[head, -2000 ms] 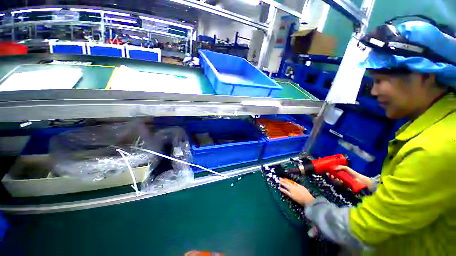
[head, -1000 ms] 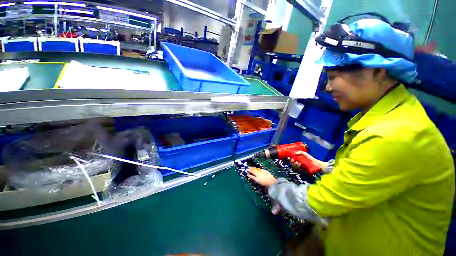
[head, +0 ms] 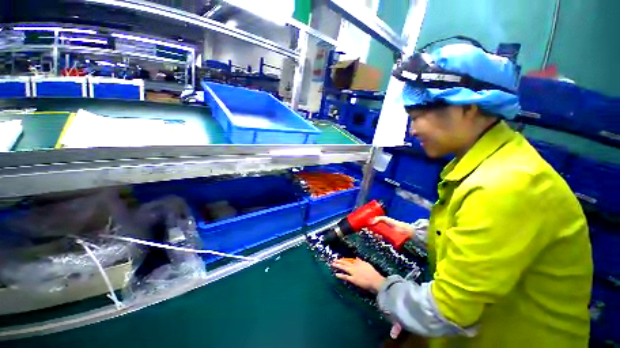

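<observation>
Neither of my hands shows in the head view. Nearest in front of me is the green bench top. At its right a dense bundle of short black cable leads with silvery-white ends lies before a neighbouring worker. The worker's one hand holds a red heat gun with its dark nozzle pointing left and down over the leads. The worker's other hand, with an orange finger cot, rests on the leads. Part of the bundle is hidden by the hands and arm.
Under the shelf are a crumpled clear plastic bag, a cream tray, a blue bin and another with orange parts. Thin white tubing juts over the bench edge. An open blue bin and white sheets lie on the upper shelf.
My view has turned right, so the worker and shelf sit further left in the picture. The orange fingertip at the bottom edge has gone out of view. The heat gun's nozzle now tilts further down.
</observation>
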